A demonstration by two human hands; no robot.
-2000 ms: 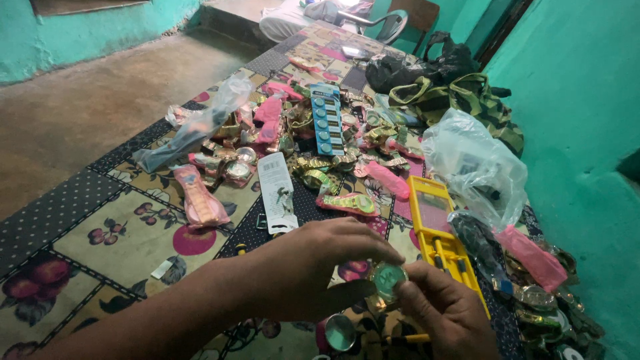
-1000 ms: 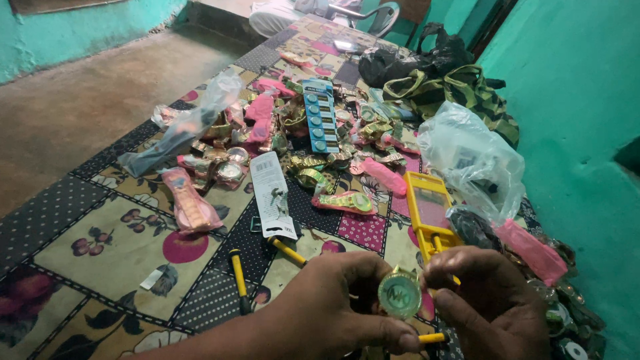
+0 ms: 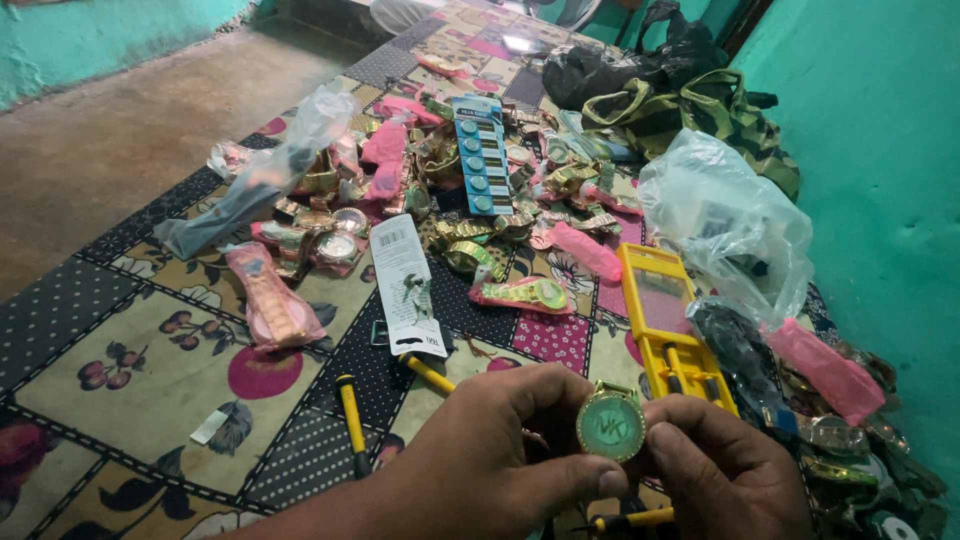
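Between my two hands, low in the view, is a gold-tone watch head (image 3: pixel 611 426) with a stone-set bezel and a greenish dial turned up. My left hand (image 3: pixel 517 442) grips its left side between thumb and fingers. At the right edge of the watch, my right hand (image 3: pixel 716 465) has its thumb and forefinger pressed against it. A yellow precision screwdriver (image 3: pixel 651 517) lies below the hands, partly covered. Another yellow screwdriver (image 3: pixel 351 416) and a third (image 3: pixel 427 373) lie left of my left hand. An open yellow plastic tool case (image 3: pixel 656 300) is just beyond my right hand.
A heap of metal-band watches (image 3: pixel 469 255), some in pink sleeves, covers mid-table. On it lies a blue button-cell card (image 3: pixel 480 161), with a white blister card (image 3: pixel 405 285) nearer. A clear plastic bag (image 3: pixel 720 217), a camouflage bag (image 3: pixel 697 124) and more watches (image 3: pixel 836 450) line the right side.
The watch head was tilted between my fingers and now faces up toward the view, held in both hands. My left hand has drawn back, uncovering the screwdrivers on the cloth.
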